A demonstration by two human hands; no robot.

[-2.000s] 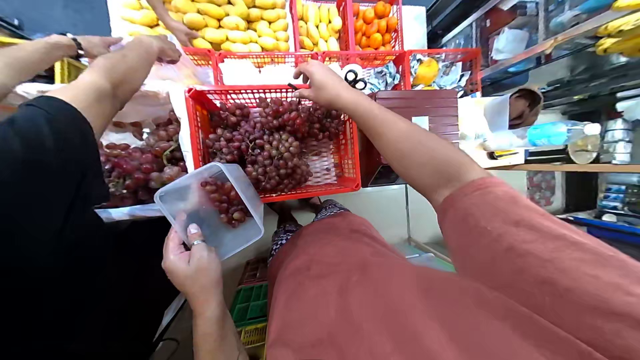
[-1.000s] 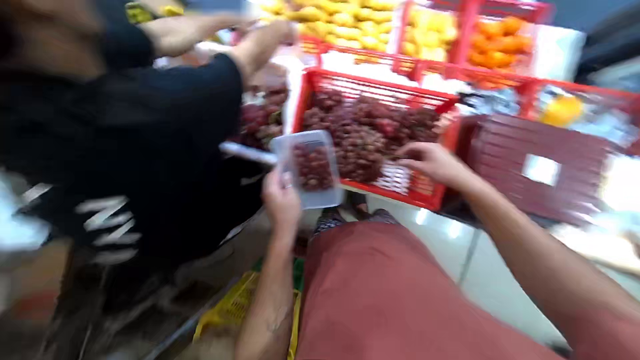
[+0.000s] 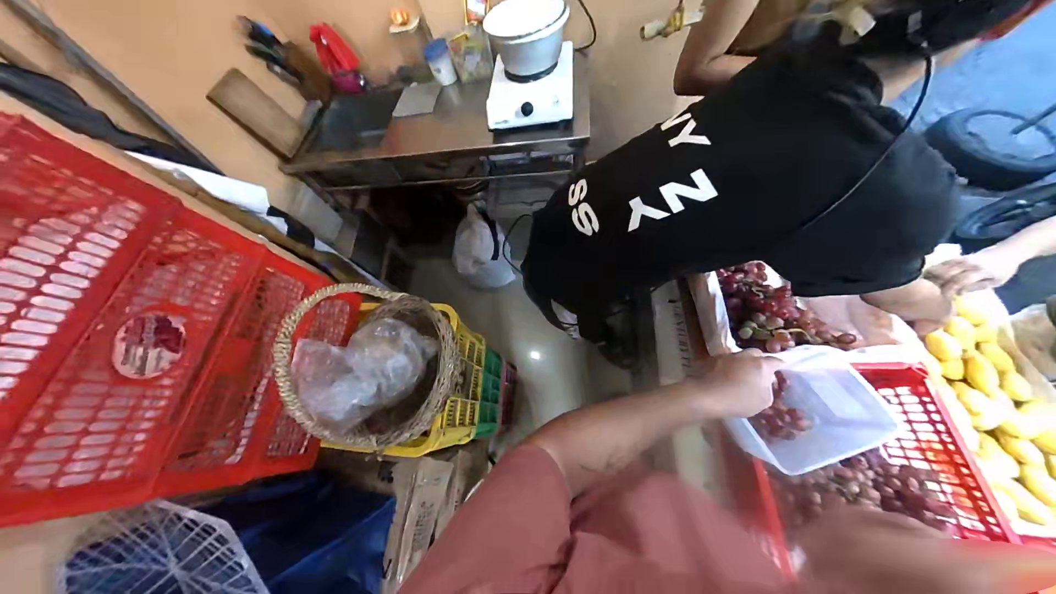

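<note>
My left hand (image 3: 742, 384) grips the near side of a clear plastic container (image 3: 825, 412) that has some red grapes (image 3: 780, 417) at its end by my fingers. The container is tilted above a red plastic crate (image 3: 924, 412) of grapes (image 3: 874, 487). A blurred arm and hand, apparently my right (image 3: 899, 549), reach over the lower part of this crate; the fingers cannot be made out. More red grapes (image 3: 759, 305) lie in a lined box beyond my left hand.
A co-worker in a black shirt (image 3: 742, 190) bends over yellow mangoes (image 3: 1002, 421). Red crates (image 3: 165, 330) and a woven basket (image 3: 285, 363) holding clear plastic stand at left. A pot (image 3: 528, 41) sits on a white stove (image 3: 536, 103) on a metal table (image 3: 445, 132).
The view has swung far to the left, bringing in the stove, basket and stacked crates. My left hand still holds the container. My right hand, earlier at the grape crate's edge, is now blurred.
</note>
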